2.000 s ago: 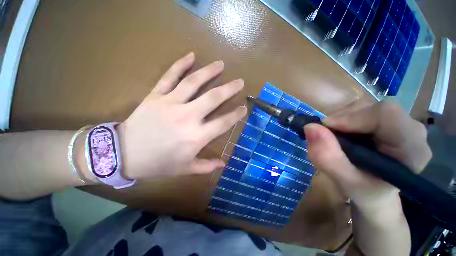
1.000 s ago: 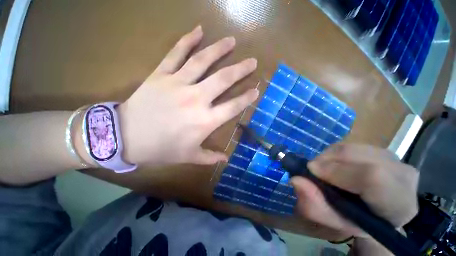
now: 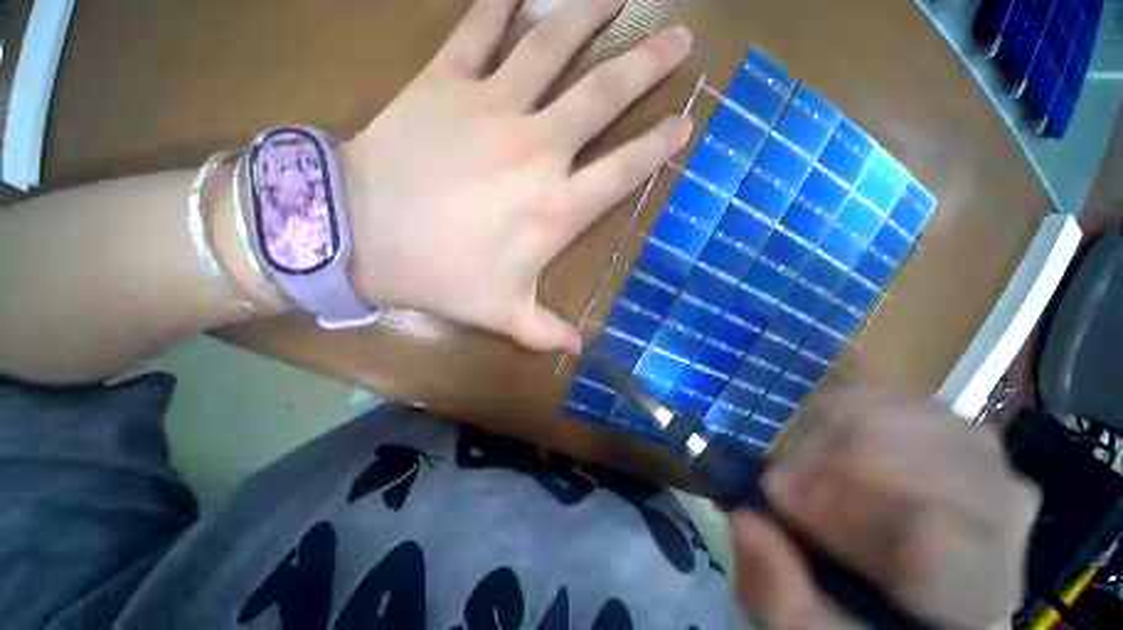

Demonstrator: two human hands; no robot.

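A blue cell panel (image 3: 764, 246) lies on the brown tabletop, with fine wire ends sticking out at both long edges. A thin bus bar ribbon (image 3: 631, 228) runs along its left edge across the wire ends. My left hand (image 3: 517, 172) lies flat with fingers spread; fingertips and thumb touch or nearly touch the ribbon. It grips nothing. My right hand (image 3: 887, 492), blurred, holds the black soldering iron (image 3: 733, 474). The iron's tip is near the panel's lower left corner, by my left thumb; whether it touches the wire cannot be told.
More blue cell pieces (image 3: 1044, 55) lie on a grey-green mat (image 3: 1071, 166) at the upper right. White table edging (image 3: 1016, 314) shows at right and at far left. A dark stool-like shape (image 3: 1090, 332) and a yellow-handled item (image 3: 1071, 603) are at the right rim.
The iron's tip has moved down along the panel's left edge, from the top to the lower corner. The panel and left hand sit higher in view. The left hand remains spread beside the panel.
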